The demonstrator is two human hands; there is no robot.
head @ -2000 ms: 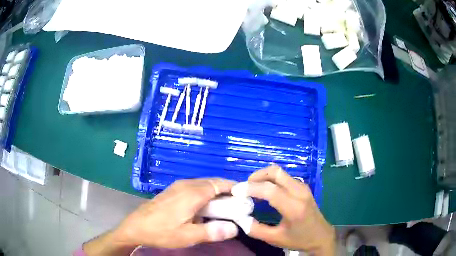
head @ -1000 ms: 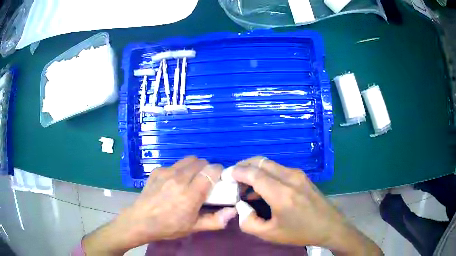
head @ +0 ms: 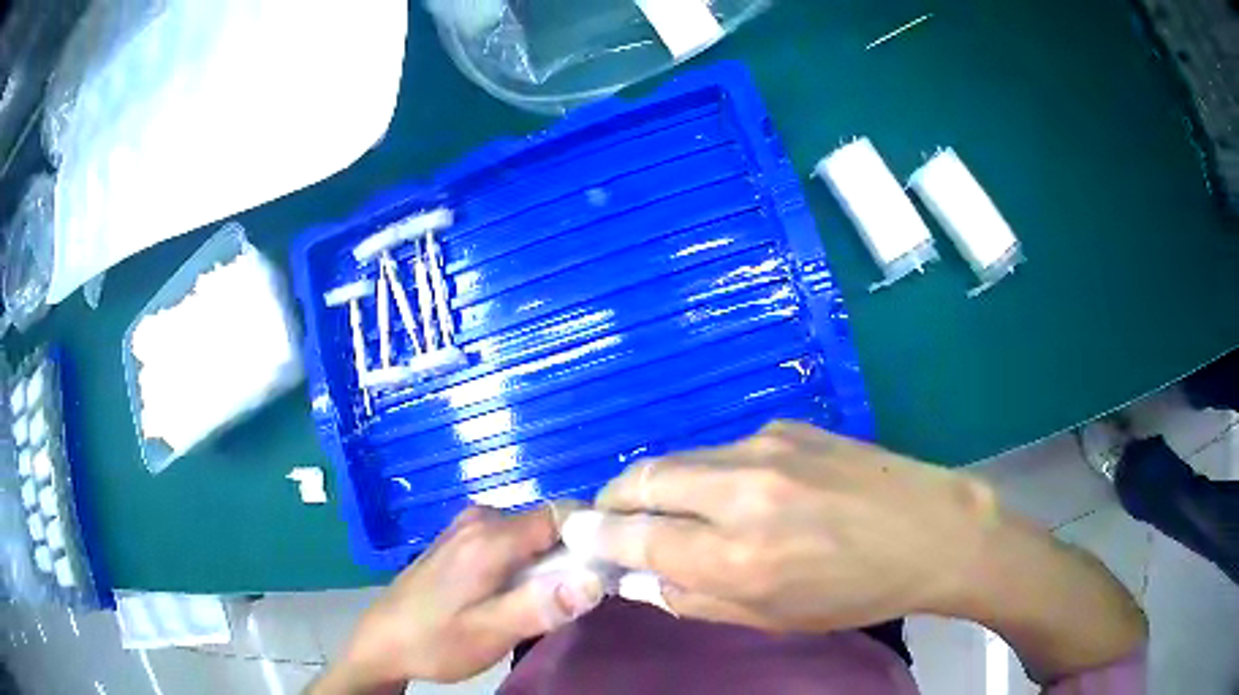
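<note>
A white housing (head: pixel 639 587) is held between my two hands at the front edge of the blue tray, mostly hidden by fingers. My left hand (head: pixel 476 597) grips it from the left, with a white cap on a fingertip. My right hand (head: pixel 802 536) closes over it from the right, also with white on its fingertips. Whether film is around the housing cannot be told. The blue plastic tray (head: pixel 612 299) lies beyond my hands, with several white rod parts (head: pixel 401 306) at its left end.
A clear tub (head: pixel 218 353) heaped with white parts and a small white fitting (head: pixel 310 483) are left of the tray. Two wrapped units (head: pixel 876 211) lie right. A thin stick (head: pixel 898 30), clear poly bag (head: pixel 544 61) and white sheet (head: pixel 231 122) are behind. A person's leg (head: pixel 1175 502) shows at right.
The view has turned and shifted, so the tray now appears tilted. My right hand now covers more of the housing. Both hands still hold it.
</note>
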